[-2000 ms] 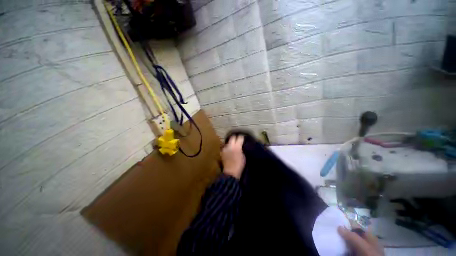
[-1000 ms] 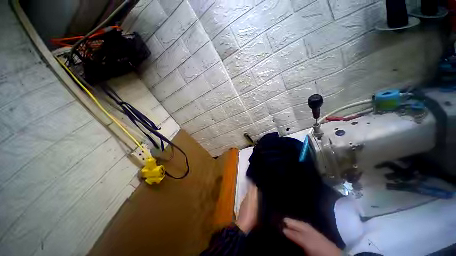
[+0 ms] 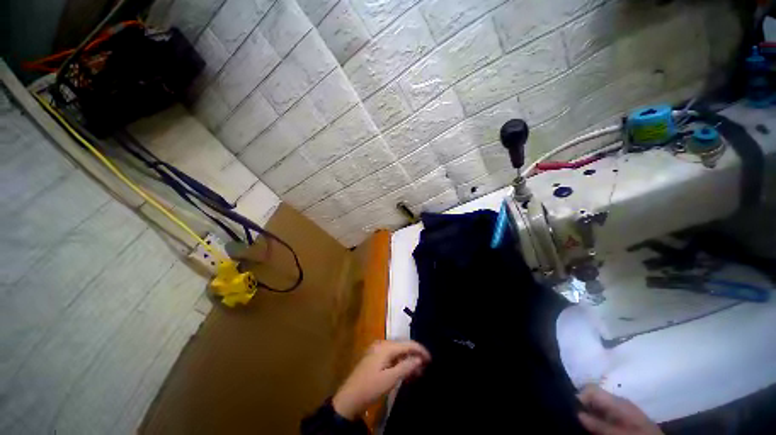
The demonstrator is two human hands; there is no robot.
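Observation:
The dark garment (image 3: 476, 340) lies spread on the white table, its right edge running up to the needle area (image 3: 583, 290) of the sewing machine. A rounded white piece (image 3: 581, 344) shows at that edge. My left hand (image 3: 380, 372) is at the garment's left edge, fingers curled; whether it grips cloth is unclear. My right hand (image 3: 617, 414), cut off by the lower edge, has its fingertips closed on the garment's right edge, just below the white piece.
The cream machine head (image 3: 647, 204) stands at the right, with a dark-handled tool (image 3: 514, 136) upright on it. Blue-handled snips (image 3: 736, 290) lie under the arm. A slim blue tool (image 3: 499, 228) is by the head. A brown board (image 3: 281, 340) and yellow plug (image 3: 231, 285) are at left.
The garment now lies flatter and more spread out. My left hand has moved from beside the cloth to its lower left edge. My right hand has moved right, from on the cloth to its edge.

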